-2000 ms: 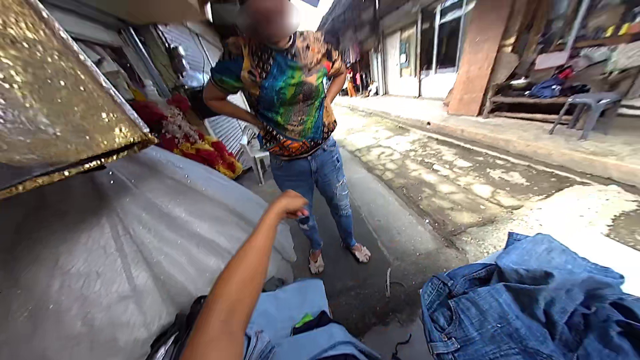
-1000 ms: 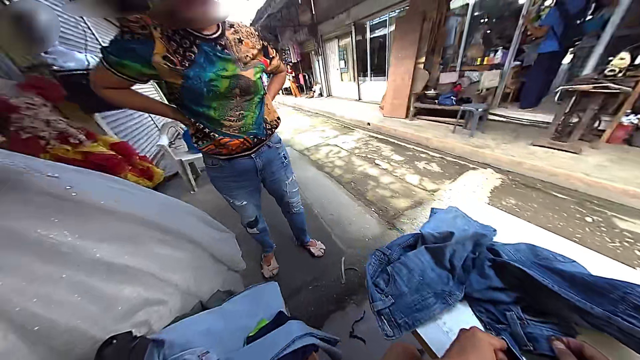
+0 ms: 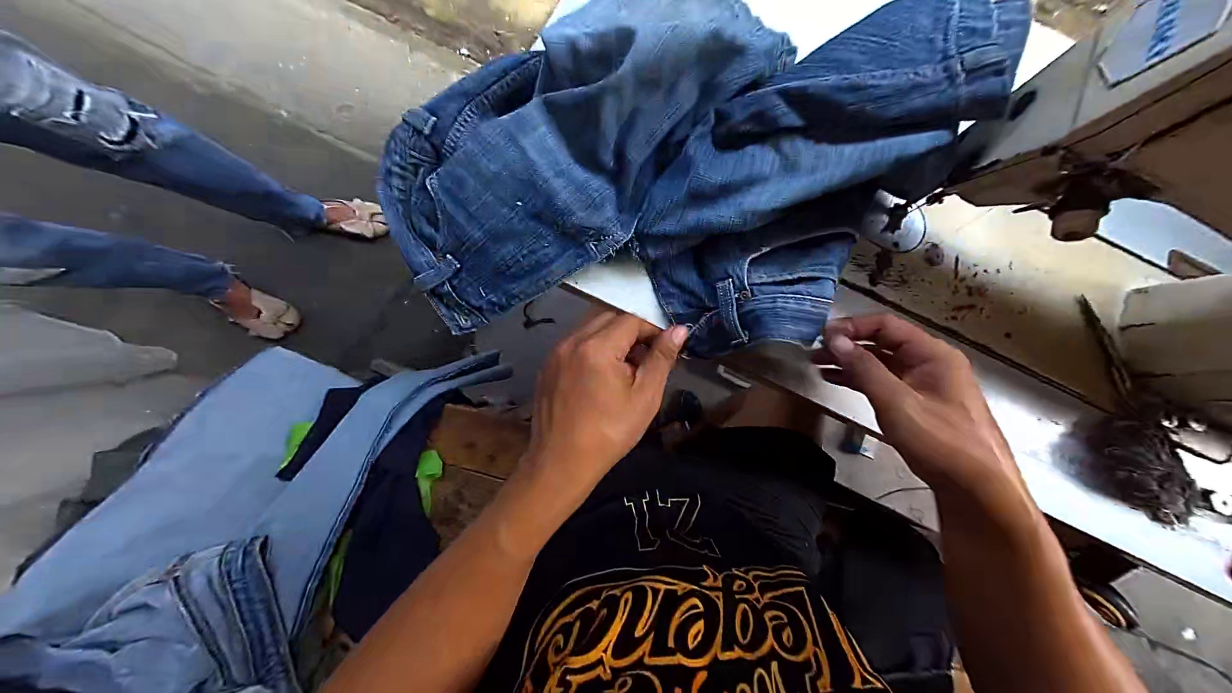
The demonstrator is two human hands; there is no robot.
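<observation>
Dark blue denim jeans (image 3: 616, 173) lie bunched over a white tabletop (image 3: 621, 289) in front of me. The waistband (image 3: 770, 322) of one part faces me. My left hand (image 3: 616, 375) pinches the left edge of this waistband between thumb and forefinger. At its right edge is my right hand (image 3: 885, 385), fingers curled and thumb near the forefinger; whether it grips the cloth cannot be told. Another waistband with belt loops (image 3: 433, 250) hangs over the table's left edge.
A sewing machine (image 3: 1088, 125) stands on the right, with dark fluff (image 3: 1136, 462) on the tabletop near it. Light blue denim pieces (image 3: 192, 462) are piled on a wooden surface (image 3: 476, 443) at lower left. A person in ripped jeans (image 3: 173, 164) stands at upper left.
The view has swung down to the table. My left hand, earlier at the table's near edge, is now at the jeans' waistband. Both hands are now close on either side of it.
</observation>
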